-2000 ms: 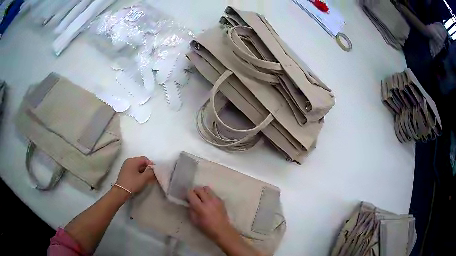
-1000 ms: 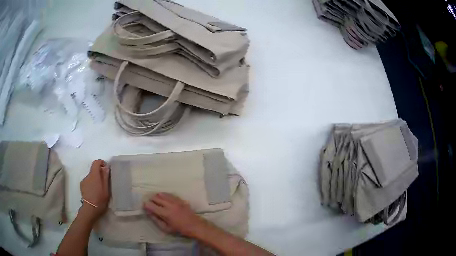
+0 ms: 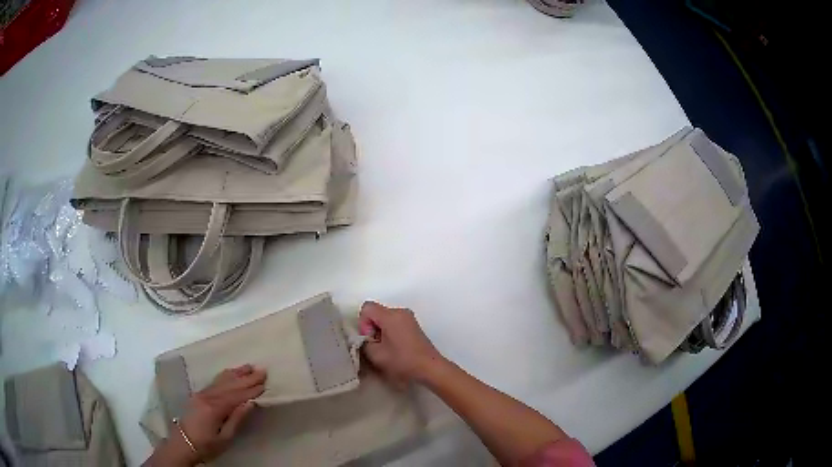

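A beige tote bag [image 3: 255, 351] lies folded in front of me, with its panel on top and a greyish patch near each panel end. My left hand [image 3: 217, 410], with a bracelet at the wrist, rests on the panel's lower left part. My right hand [image 3: 394, 342] pinches the bag's fabric just beyond the panel's right end. The bag's lower part is cut off by the picture's edge.
A pile of tote bags [image 3: 210, 187] with handles hanging out stands at the upper left. Another stack [image 3: 639, 246] is at the right table edge. A folded bag [image 3: 59, 420] lies lower left. White scalloped pieces [image 3: 87, 351] and clear plastic [image 3: 41, 233] lie at the left.
The view has shifted right. My left hand has moved from the bag's left edge onto the panel. My right hand has moved off the panel and taken hold of fabric at its right end.
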